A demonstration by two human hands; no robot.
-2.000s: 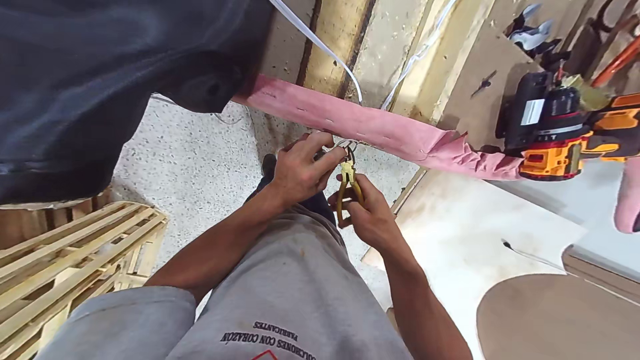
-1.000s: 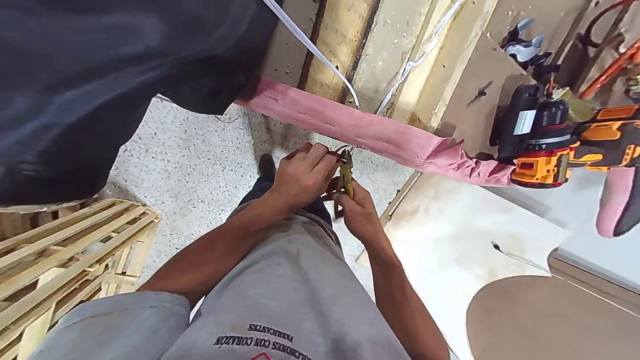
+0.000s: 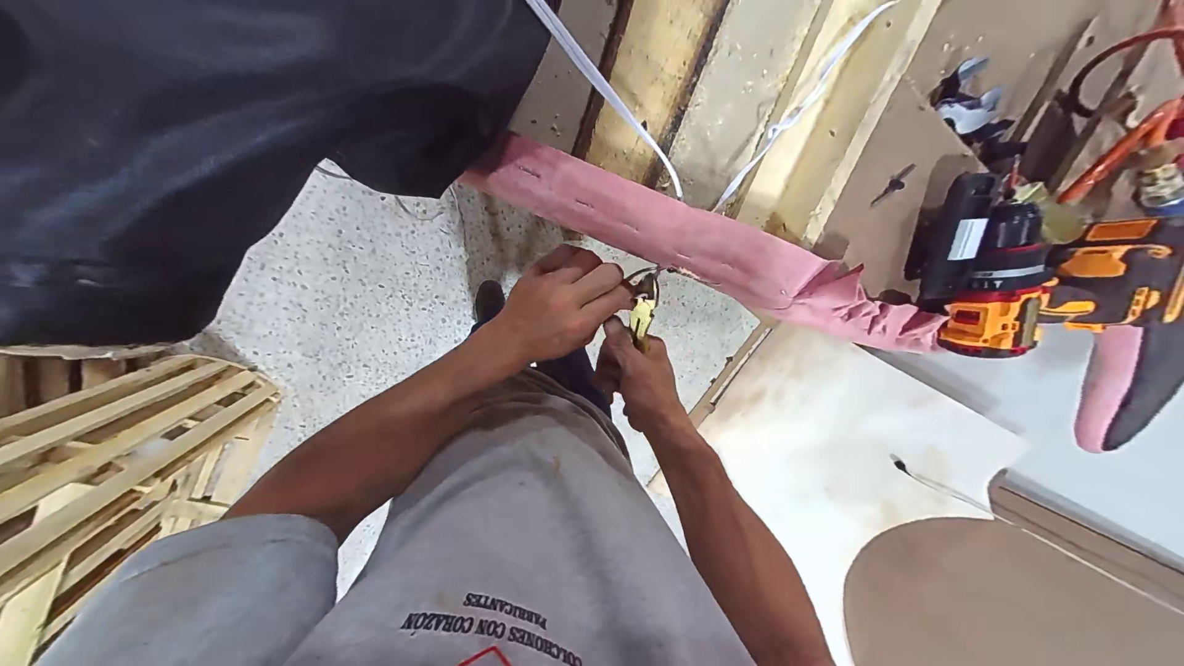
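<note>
My right hand (image 3: 640,375) grips the handles of a pair of yellow-handled pliers (image 3: 642,319), whose jaws point up toward a pink fabric-covered rail (image 3: 684,236). Close by on the left, my left hand (image 3: 572,305) has its fingers curled at a thin dark piece, perhaps wire, beside the jaws; its exact hold is partly hidden. Staples run along the rail's pink cover, which bunches into folds at its right end. White cord (image 3: 606,88) comes down to the rail's far side.
Black sheeting (image 3: 185,166) spreads over the upper left, above a slatted wooden frame (image 3: 120,444). At the right, a yellow and black cordless power tool (image 3: 994,314) lies by the rail's end. Wooden beams (image 3: 652,83) stand beyond the rail. A thin cable (image 3: 953,495) lies lower right.
The pliers' handles, spread apart two seconds ago, are now closed together within my right hand. Both hands remain close together just below the rail.
</note>
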